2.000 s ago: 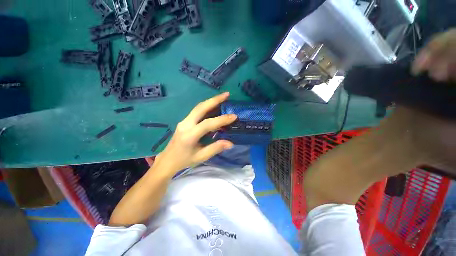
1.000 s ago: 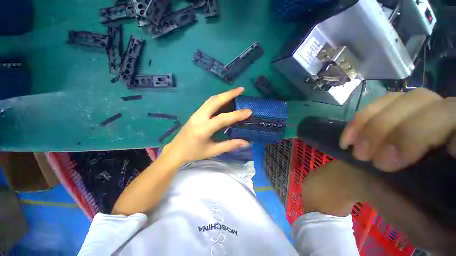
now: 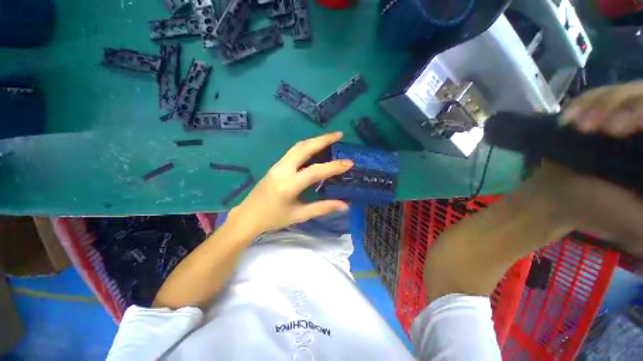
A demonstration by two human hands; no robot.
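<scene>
A blue mesh speaker body (image 3: 366, 161) lies on its side at the bench's near edge, with a black strip panel (image 3: 370, 179) along it. My left hand (image 3: 285, 185) holds its left end, fingers over the mesh. Thin lead wires show by the fingers. My right hand (image 3: 610, 109) grips the black electric screwdriver (image 3: 543, 134), blurred, at the right. The screwdriver's tip is beside the front of the silver screw feeder (image 3: 493, 60) and I cannot tell whether it touches.
Black strip panels (image 3: 218, 120) lie in a loose pile at the back left. Thin black strips (image 3: 229, 168) lie near the front edge. Blue bodies (image 3: 21, 113) stand at the left. A parts bin (image 3: 84, 257) and red crate (image 3: 416, 247) are below the bench.
My right hand and the screwdriver have moved from beside the speaker body back and right to the feeder. My left hand still holds the speaker body. The camera view has shifted slightly.
</scene>
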